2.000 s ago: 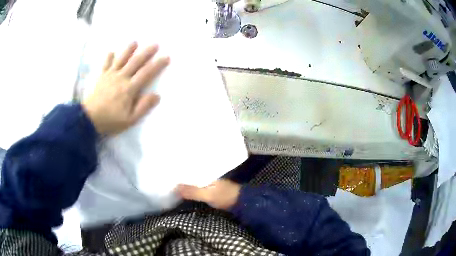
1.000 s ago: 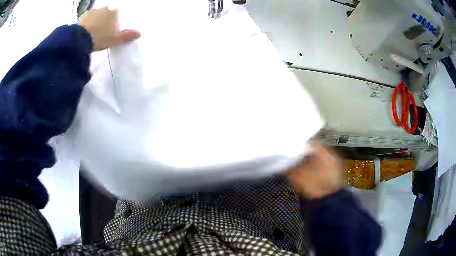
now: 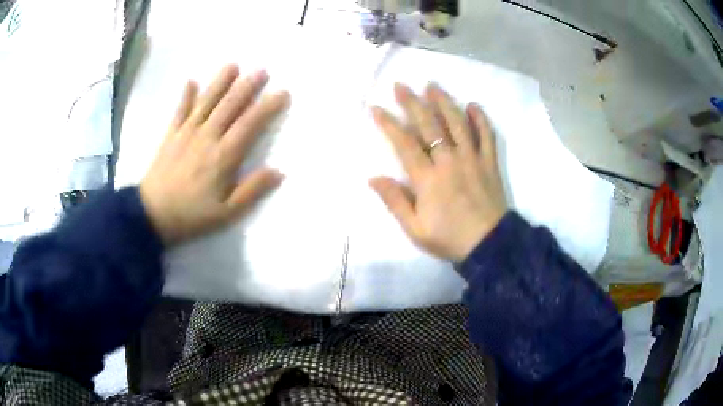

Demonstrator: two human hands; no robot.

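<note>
A large white fabric panel (image 3: 317,198) lies spread over the machine bed in front of me, partly overexposed. A thin line, a seam or fold, runs up from its near edge at the middle. My left hand (image 3: 214,155) lies flat on its left part, fingers spread. My right hand (image 3: 444,166), with a ring on one finger, lies flat on its right part, fingers spread. Neither hand grips anything. The blurred metal parts near the needle area (image 3: 380,24) show at the top centre, beyond the cloth; the foot is not clear.
Red-handled scissors (image 3: 664,224) lie at the right of the machine bed (image 3: 555,47). More white pieces (image 3: 55,103) lie at the left and at the far right. An orange-gold strip (image 3: 634,295) shows below the table's right edge. A checked apron (image 3: 317,357) is below.
The panel has been opened out to the right and now lies flat. My left hand has let go of its edge and moved down; my right hand has moved from the near right corner onto the cloth.
</note>
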